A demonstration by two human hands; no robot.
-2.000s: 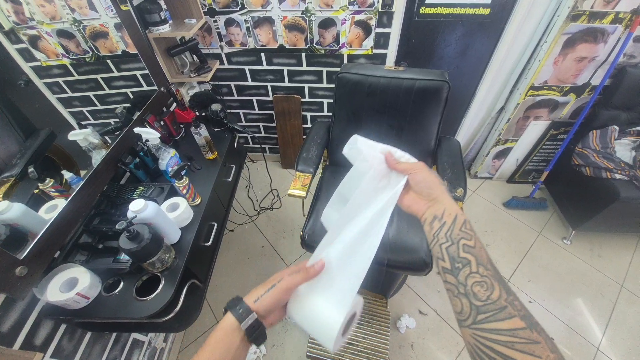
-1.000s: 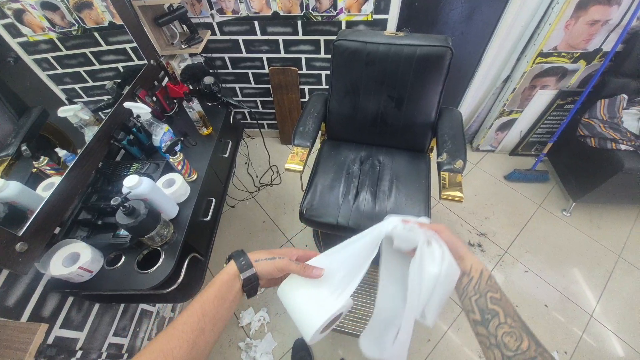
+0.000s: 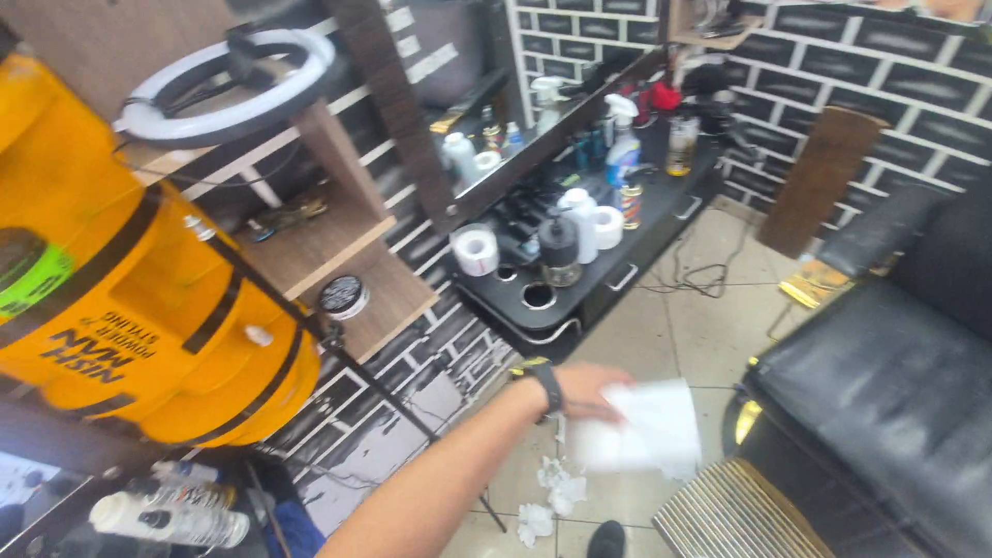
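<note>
My left hand [image 3: 590, 394], with a dark watch on its wrist, holds a blurred roll of white paper [image 3: 643, 426] above the tiled floor, left of the chair's ribbed footrest [image 3: 740, 511]. My right hand is out of view. A black barber chair [image 3: 914, 387] stands at the right. On the black counter [image 3: 535, 314] are a dark pump bottle [image 3: 558, 252], a white bottle [image 3: 580, 225], a blue spray bottle [image 3: 622, 143] and small white rolls [image 3: 475, 249].
Crumpled white paper [image 3: 564, 492] lies on the floor beside my foot [image 3: 607, 539]. A large orange container [image 3: 155, 271], a ring light [image 3: 225, 85] and wooden shelves [image 3: 341, 232] are at the left. A wooden board [image 3: 821, 178] leans on the brick-pattern wall.
My view has swung left. My left hand still holds the paper roll; my right hand, earlier on the paper's loose part, has left the view.
</note>
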